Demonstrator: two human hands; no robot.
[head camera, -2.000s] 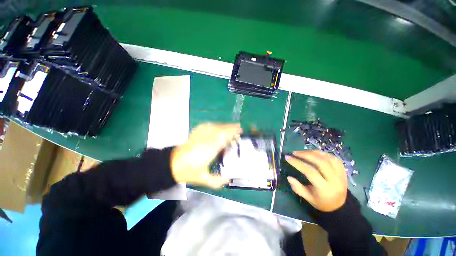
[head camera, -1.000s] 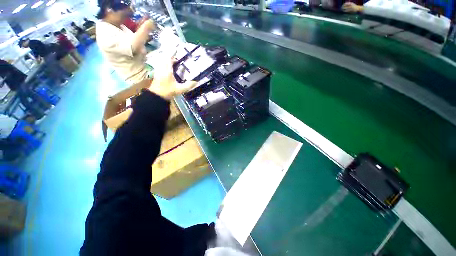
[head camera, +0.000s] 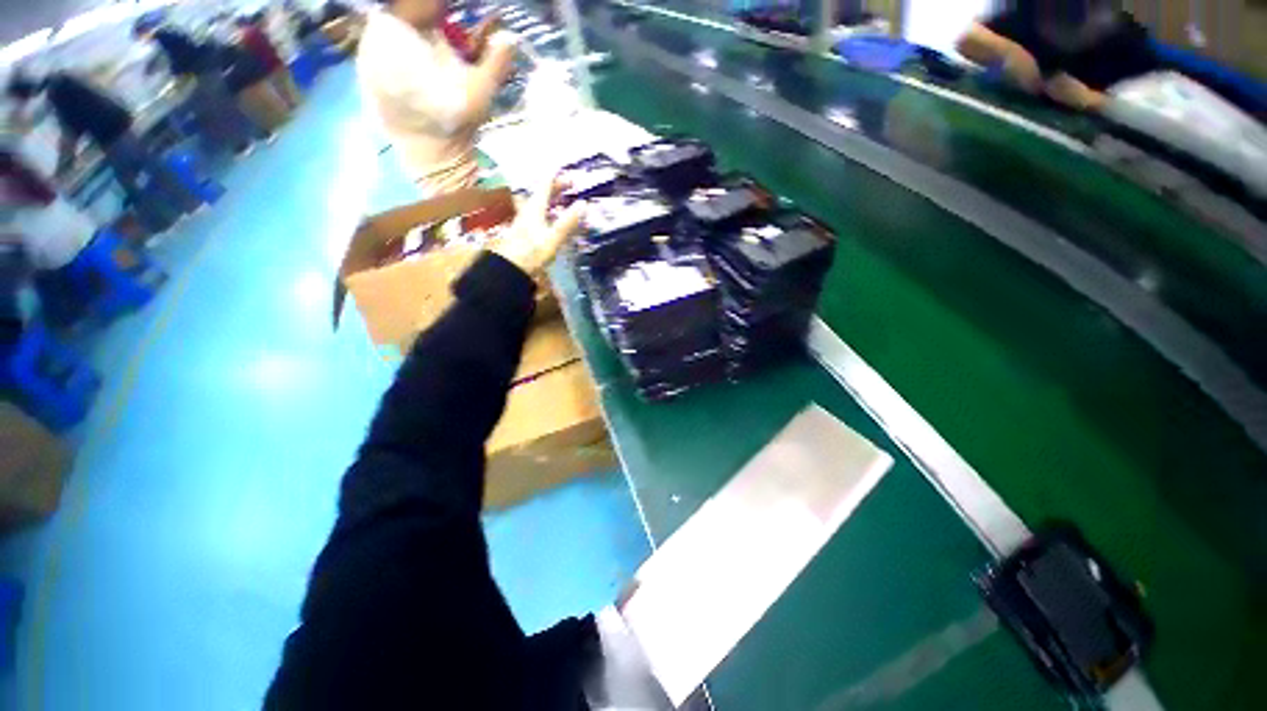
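Note:
My left hand (head camera: 539, 233) is stretched far forward at the left edge of the supply stacks (head camera: 664, 327), which are tall black columns of display modules with pale panels on top. The hand is small and blurred; its fingers lie by the upper left columns, and whether they touch or grip a module cannot be told. My right hand is not in view. The near stack of modules (head camera: 1073, 606) sits on the white rail at the lower right, dark panel up.
A pale board (head camera: 757, 549) lies on the green bench. Brown cartons (head camera: 403, 299) stand on the blue floor left of the bench, one open with contents. A person (head camera: 431, 90) is at the far end. Another person's hand (head camera: 1003, 59) shows across the green conveyor (head camera: 959, 333).
The view has shifted, so the stacks sit lower and further right. The module that was by my left hand above the stacks is no longer seen raised there. My right hand left the picture earlier.

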